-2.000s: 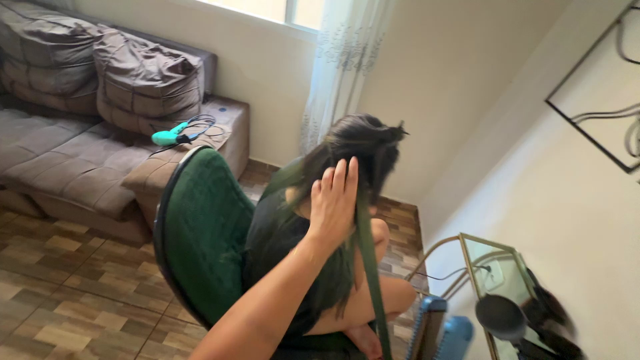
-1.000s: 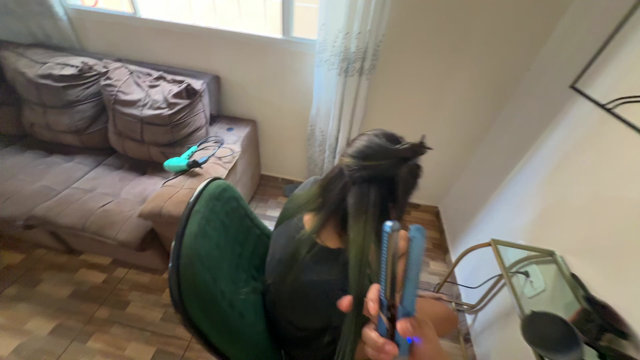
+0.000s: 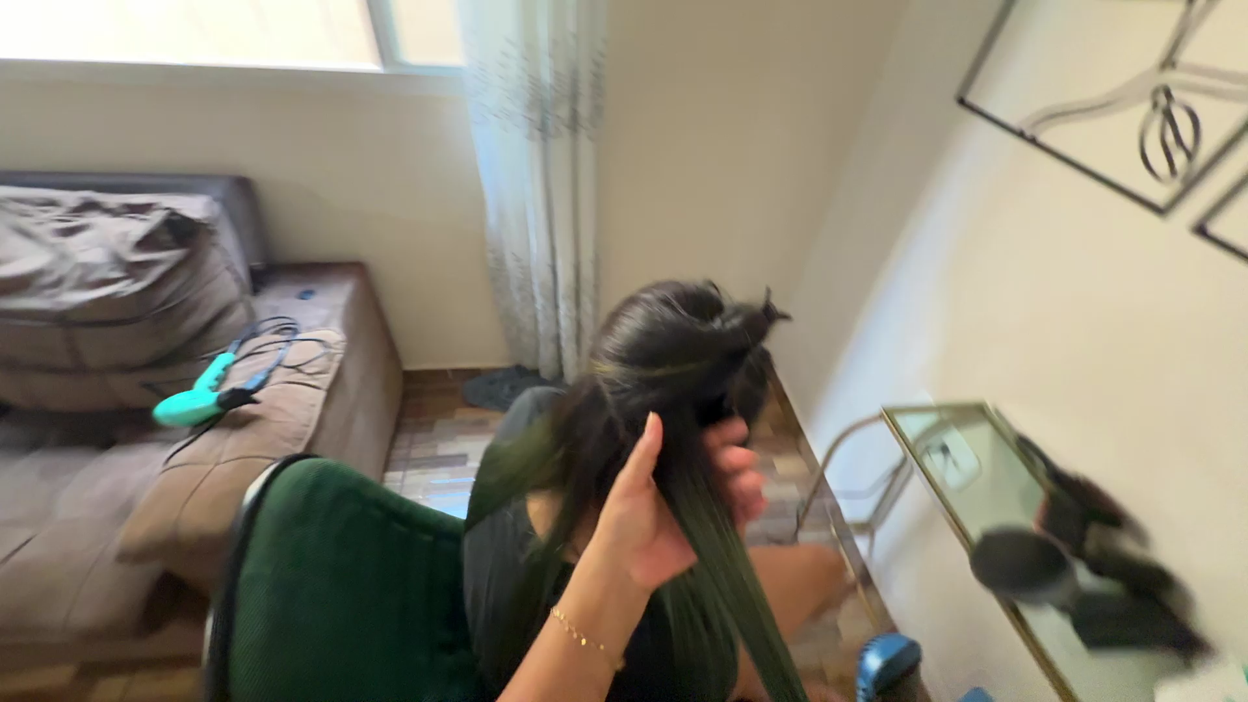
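Note:
A seated person's long dark hair [image 3: 653,341], with green-tinted lengths, is partly gathered up at the crown. My left hand [image 3: 648,531], with a thin gold bracelet at the wrist, is behind the head, palm up. A long section of hair lies across it between thumb and curled fingers and hangs down to the lower right. Two blue tips of a hair straightener [image 3: 889,665] show at the bottom edge, right of the hair. My right hand is out of view.
The person sits on a green-backed chair [image 3: 341,585]. A turquoise hair dryer [image 3: 195,400] with its cord lies on the brown sofa [image 3: 234,487] at left. At right, a glass-topped side table [image 3: 936,478] holds a round dark brush [image 3: 1019,564] and other dark items.
One second ago the open straightener was held up beside the hair; now only its tips show at the bottom edge. My left hand has come under a section of hair. The view has shifted closer.

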